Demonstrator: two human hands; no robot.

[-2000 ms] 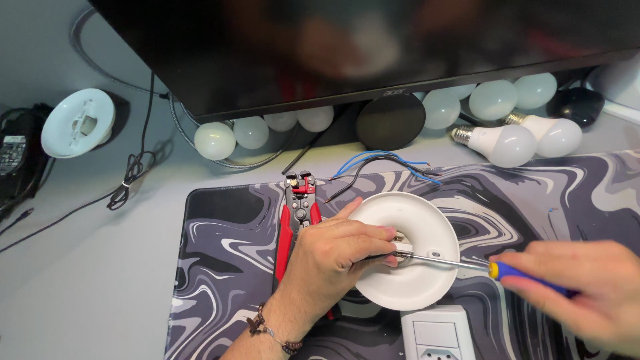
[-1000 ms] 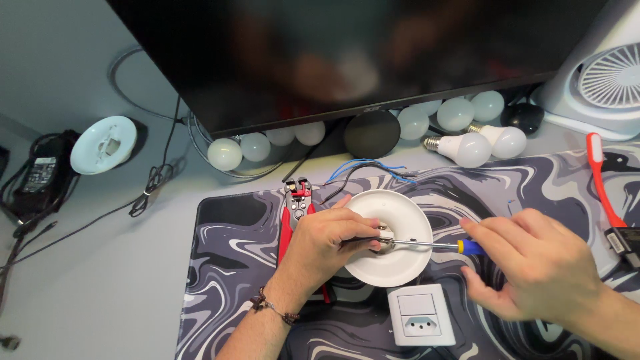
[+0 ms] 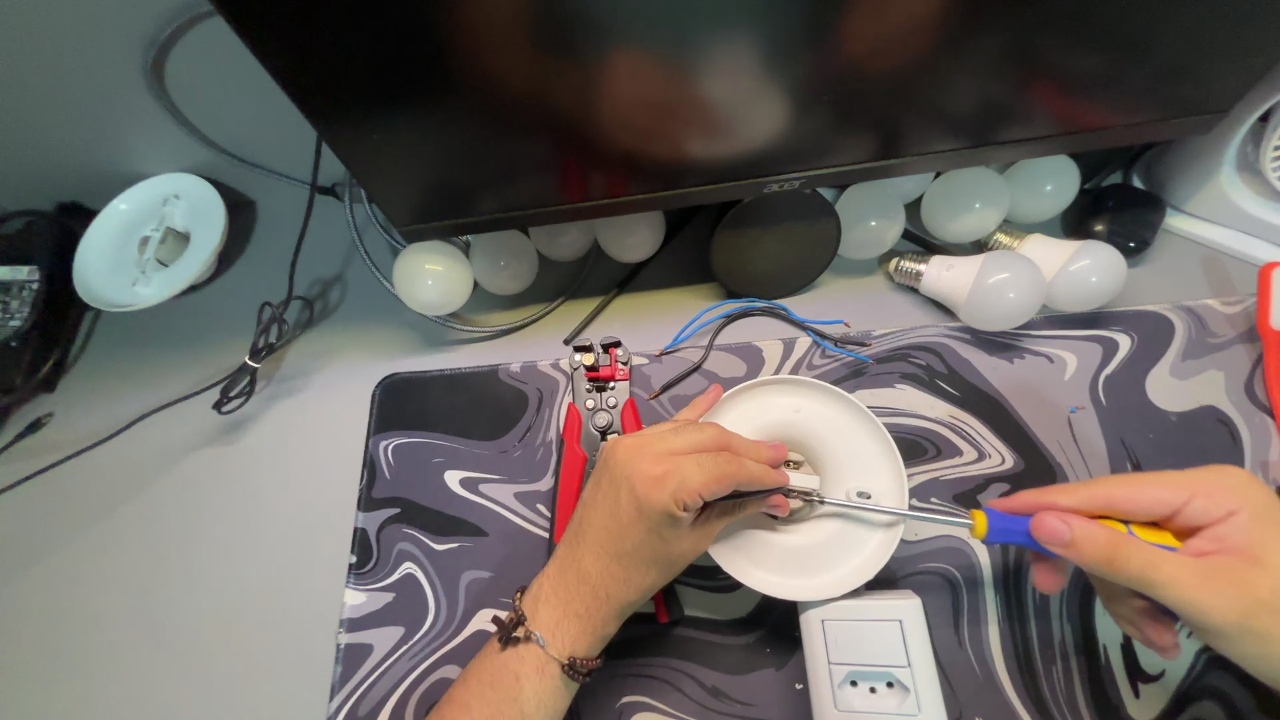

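Note:
A round white plastic lamp holder base [image 3: 850, 430] lies on the patterned desk mat. My left hand [image 3: 690, 480] reaches over its left side, fingertips closed on the small terminal part at the centre; a dark thin piece, maybe a wire, shows between the fingers. With my right hand [image 3: 1150, 550] I hold a screwdriver [image 3: 1010, 527] by its blue and yellow handle, its shaft lying across the base and its tip at the central terminal. Red-handled wire strippers [image 3: 600, 415] lie partly under my left hand. Blue and black wires [image 3: 765, 315] rest behind the base.
A white switch and socket plate [image 3: 870, 655] sits just in front of the base. Several bulbs [image 3: 1000, 290] line the foot of a monitor [image 3: 700, 100]. Another white lamp base [image 3: 150, 240] and a tied black cable [image 3: 265, 345] are at left, a white fan [image 3: 1220, 170] at right.
My left hand stays on the base and the screwdriver tip stays at its centre. The fingers of my right hand have shifted around the handle. The view has moved slightly.

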